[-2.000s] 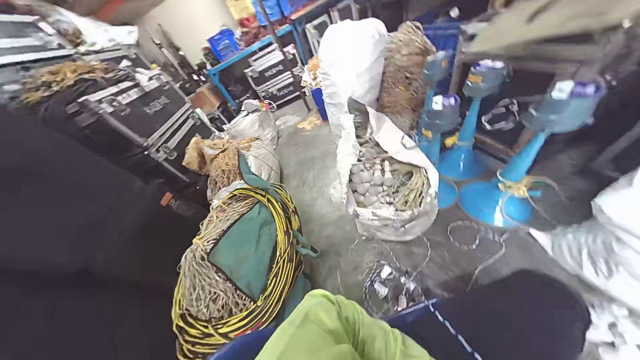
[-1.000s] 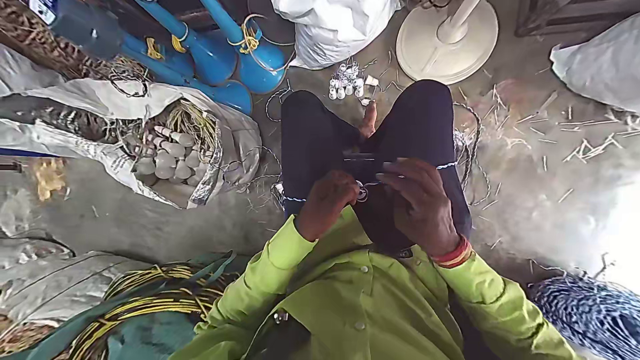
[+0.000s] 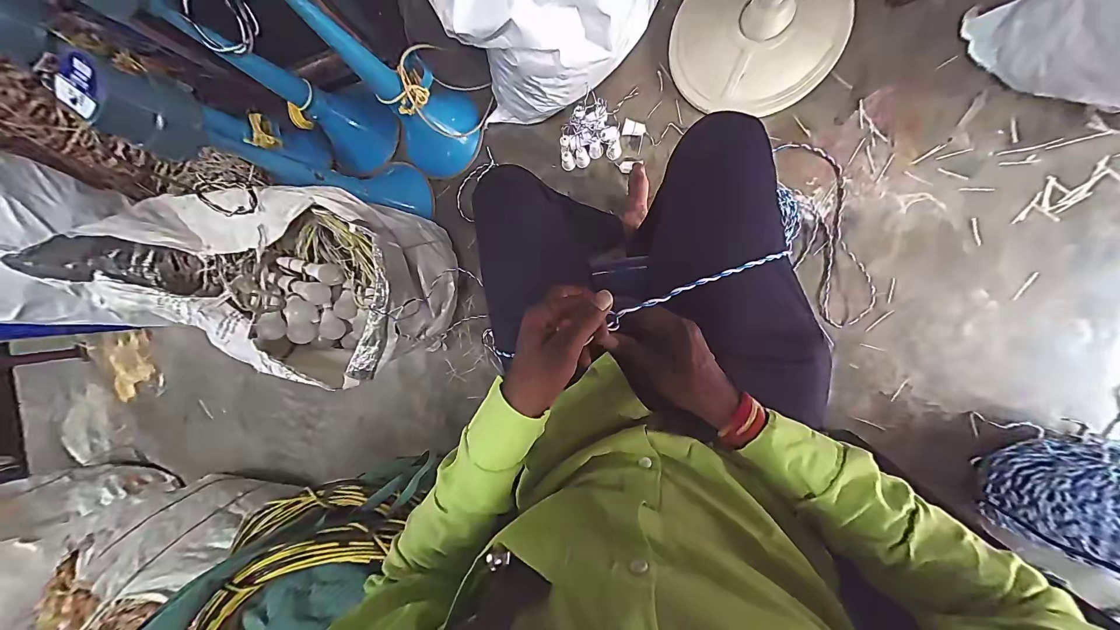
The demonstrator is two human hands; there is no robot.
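Observation:
My left hand (image 3: pixel 560 346) and my right hand (image 3: pixel 678 359) meet above my lap, fingertips nearly together. Between them they pinch a twisted blue and white wire (image 3: pixel 700 284), which runs across my right thigh to a bundle of the same wire beside it. A small loop of wire shows at the fingertips; its exact form is hidden by the fingers. A small cluster of white bulb holders (image 3: pixel 589 140) with wires lies on the floor beyond my bare foot.
An open white sack (image 3: pixel 411 262) of round bulbs lies at the left, near blue conical stands (image 3: pixel 359 131). A white sack (image 3: pixel 547 61) and a round cream base (image 3: pixel 761 52) stand ahead. Coiled blue and white wire (image 3: pixel 1054 499) lies right, yellow and black cable (image 3: pixel 306 542) lower left.
The view has swung down to my lap since two seconds ago. Over the last second my hands have come closer together, and the twisted wire now stretches across my right thigh.

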